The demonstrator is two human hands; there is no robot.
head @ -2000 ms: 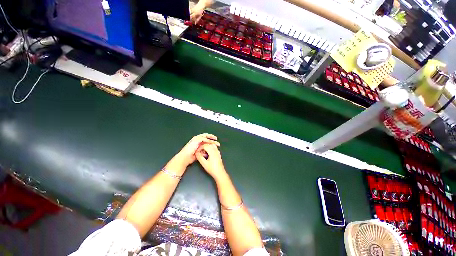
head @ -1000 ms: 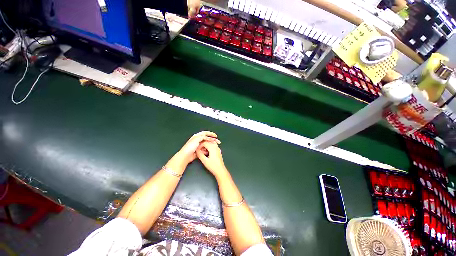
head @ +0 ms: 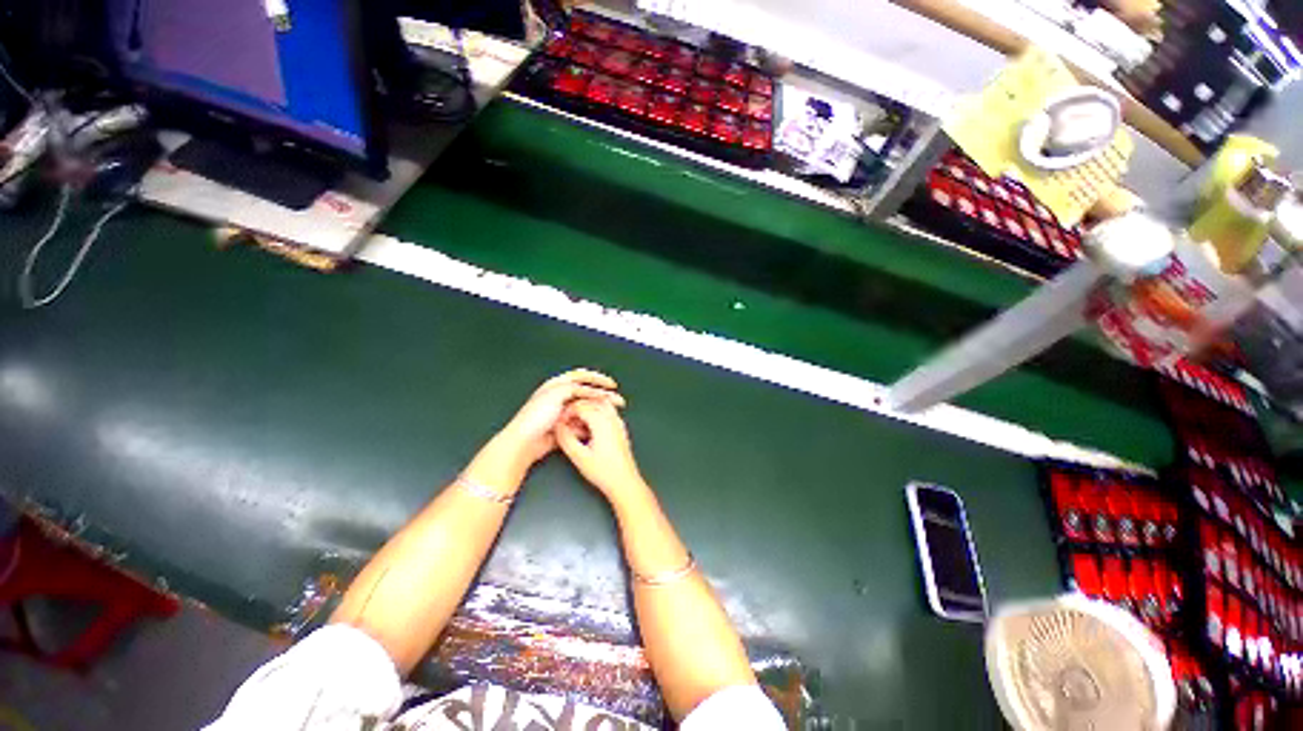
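Observation:
My left hand [head: 556,409] and my right hand [head: 596,440] rest together on the dark green workbench top [head: 343,386], fingers touching or overlapping. No object shows in either hand; the fingers are too small and overlapped to tell their exact pose. Both forearms lie over crinkled, shiny film [head: 536,643] at the bench edge. A smartphone [head: 946,551] with a dark screen and pale rim lies to the right of my hands.
A round cream fan [head: 1080,671] stands near right, beside trays of red units [head: 1120,517]. A white post [head: 1000,343] rises by the green conveyor belt [head: 643,243]. A monitor [head: 257,72] is at left. Another red tray [head: 660,89] lies beyond the belt.
The view has shifted slightly, so the phone and fan sit a little higher in the picture. The other person's hand at the far tray is no longer seen. My hands stay together.

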